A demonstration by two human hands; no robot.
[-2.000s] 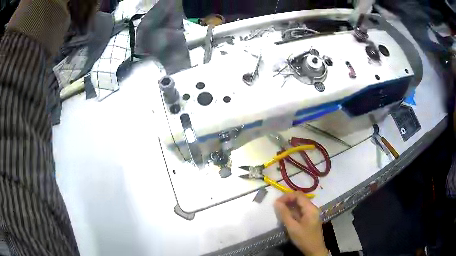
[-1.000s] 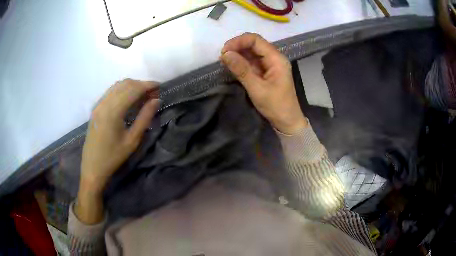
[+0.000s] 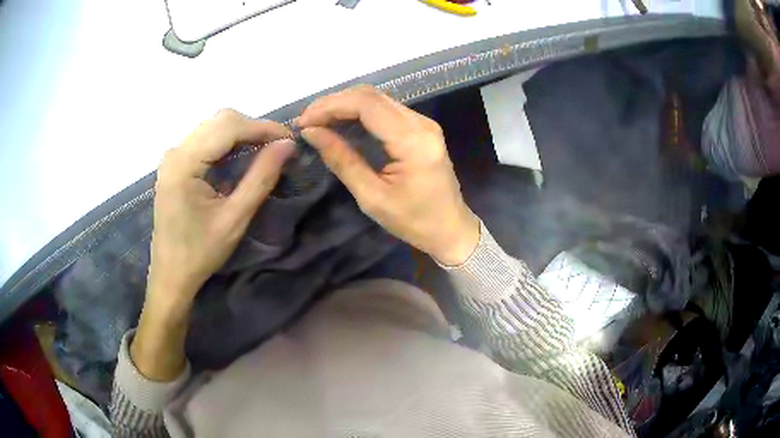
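The dark grey garment [image 3: 282, 231] lies bunched over my lap against the table edge. My left hand [image 3: 205, 192] and my right hand [image 3: 389, 171] meet at the edge, fingertips almost touching. Both pinch a small dark part of the zipper [image 3: 296, 133] between thumb and forefinger. The fingers cover most of it, so its teeth and any slider cannot be made out.
The white table's edge is wrapped in stitched grey tape [image 3: 445, 77]. A corner of the machine bed [image 3: 222, 17] and a yellow handle of the cutting pliers [image 3: 451, 7] show at the top. Quilted white lining [image 3: 586, 295] and dark cloth hang at right. Something red [image 3: 34, 385] is low left.
My right hand has moved left and down from over the table edge to meet my left hand, and its fingertips have closed on the zipper. The view has tilted down, away from the pliers and scissors.
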